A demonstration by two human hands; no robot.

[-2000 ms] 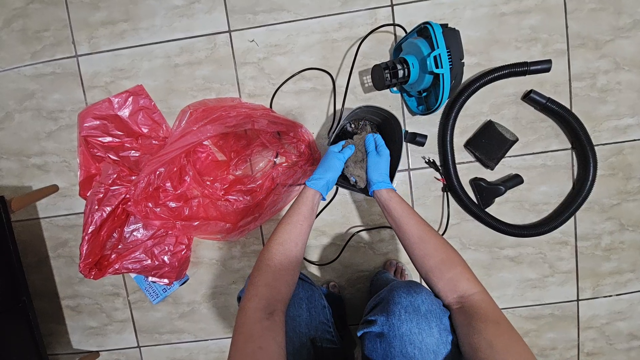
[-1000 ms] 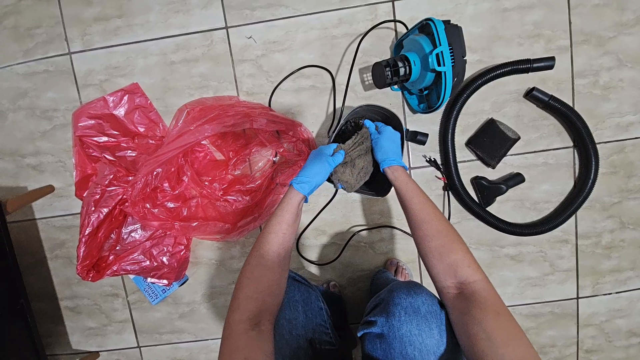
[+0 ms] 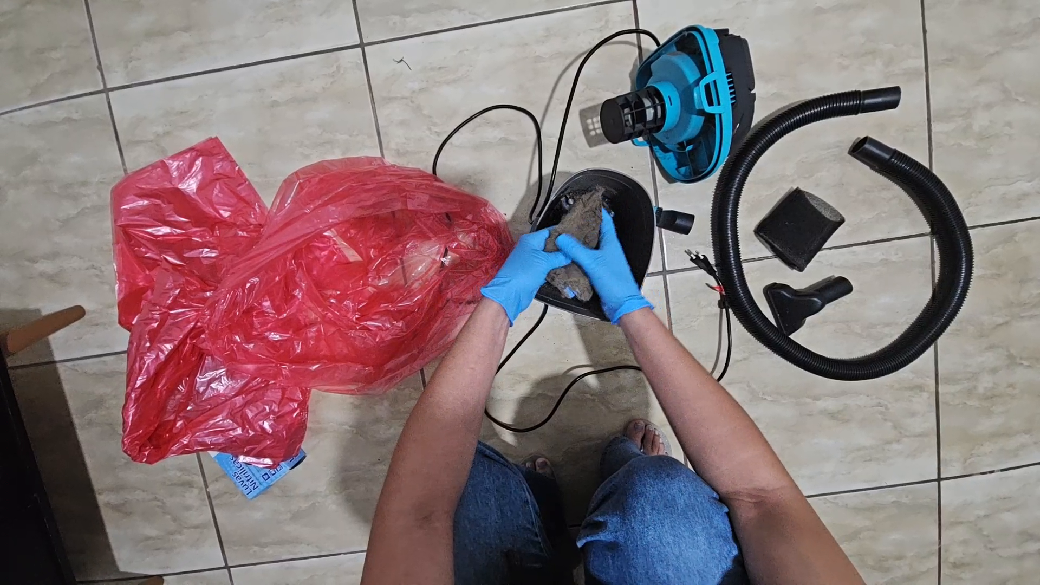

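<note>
A clump of grey-brown dust and lint [image 3: 579, 225] is gripped between my two blue-gloved hands, over the black vacuum canister [image 3: 636, 213]. My left hand [image 3: 524, 272] holds the clump's left side; my right hand [image 3: 604, 266] presses on it from the right, and the fingers of both meet. Small blue scraps show at the clump's lower end. Directly left of the canister lies a translucent red plastic bag [image 3: 341, 276], its narrower end close to my left hand. Up and to the right, the blue and black vacuum motor head [image 3: 691, 101] rests on its side, its filter cage exposed.
On the tiled floor at right, a black corrugated hose [image 3: 727, 236] curves around a black foam filter [image 3: 800, 228] and a floor nozzle [image 3: 804, 302]. The black power cord [image 3: 561, 398] loops past the canister. A blue glove box [image 3: 258, 474] is partly under the bag; furniture stands at far left.
The clump was spread wider between my hands one second ago; now it looks narrower and more bunched, and my hands have come closer together. The bag and vacuum parts have stayed put.
</note>
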